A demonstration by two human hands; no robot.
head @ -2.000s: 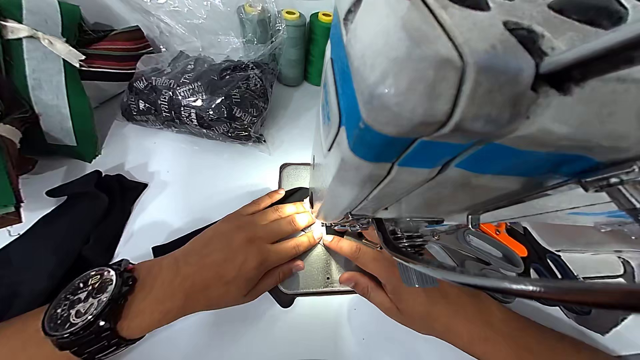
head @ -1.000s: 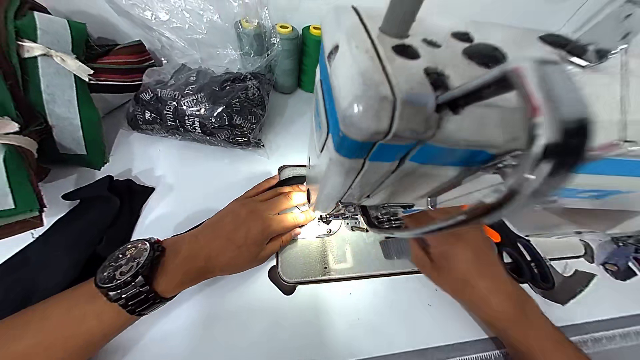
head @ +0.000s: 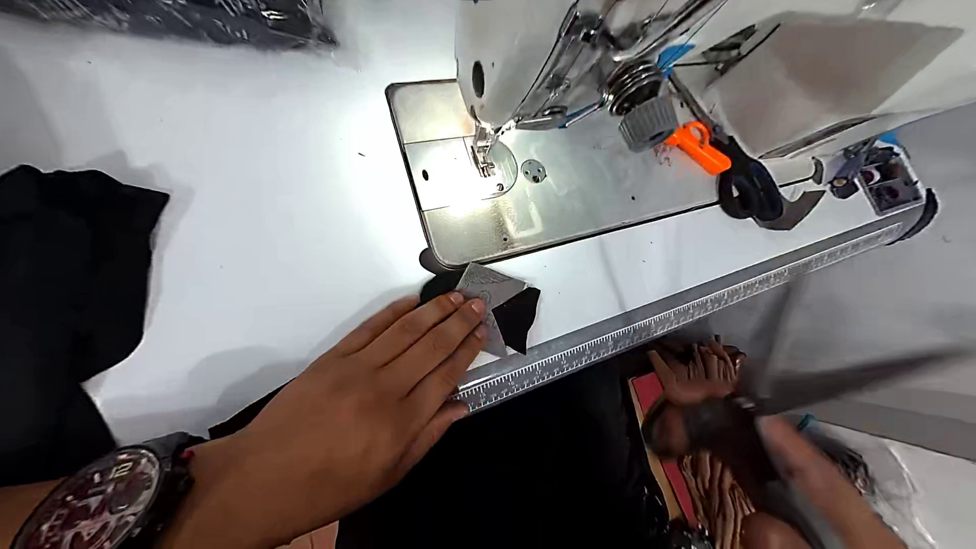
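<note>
My left hand (head: pixel 381 374) lies flat, its fingertips on a grey patterned piece (head: pixel 488 293) with black fabric (head: pixel 518 316) under it, just below the metal bed plate of the sewing machine (head: pixel 549 206). The presser foot (head: pixel 484 156) stands over the needle plate with no fabric beneath it. At the lower right, my right hand (head: pixel 793 465), blurred, holds black-handled scissors (head: pixel 743 415), their blades spread apart beyond the table edge.
A measuring tape strip (head: pixel 610 335) runs along the table edge. An orange-handled tool (head: pixel 701 149) and black-handled scissors (head: pixel 751 187) lie on the right, near a small clear box (head: pixel 892 183). Black fabric (head: pixel 76 274) lies at left. Brown fabric (head: pixel 713 473) is below the edge.
My left hand has moved from the presser foot to the table near the edge. My right hand has left the machine and now holds scissors. The view has shifted considerably.
</note>
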